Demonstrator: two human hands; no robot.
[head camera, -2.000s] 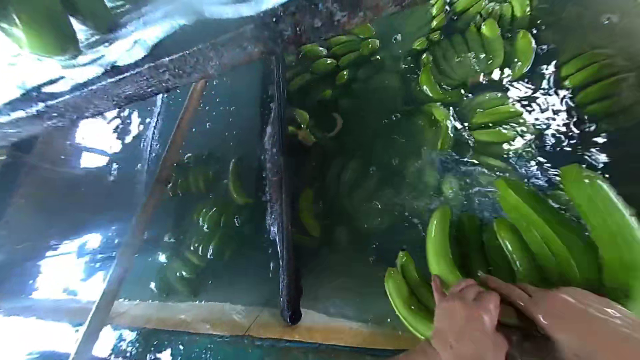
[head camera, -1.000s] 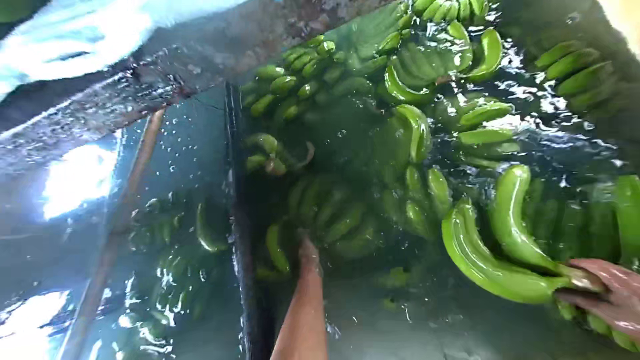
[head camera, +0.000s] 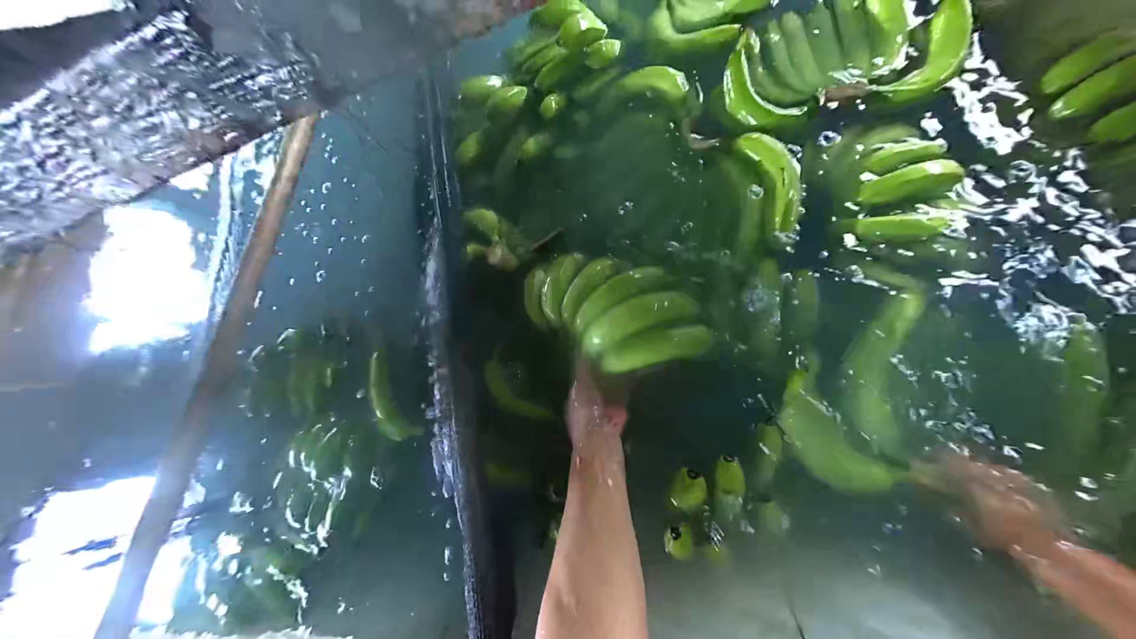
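My left hand (head camera: 595, 404) is under the water, closed on the crown of a hand of green bananas (head camera: 621, 311) whose fingers fan out away from the wrist. On the right, my right hand (head camera: 1003, 497), blurred, grips the stem end of a small cluster of green bananas (head camera: 834, 435) lying partly under water. Between the two arms, several banana tips (head camera: 701, 497) point up near the surface.
A dark bar (head camera: 444, 355) divides the water at left, beside a slanting wooden pole (head camera: 231, 328). A wet beam (head camera: 151, 115) crosses the upper left. More banana hands (head camera: 816, 53) float at the top and right; others lie submerged behind the bar (head camera: 311, 470).
Two seconds ago both my hands were together at a large banana hand at lower right. My left hand has since reached into the water and taken hold of another; the right one's cluster has sunk lower.
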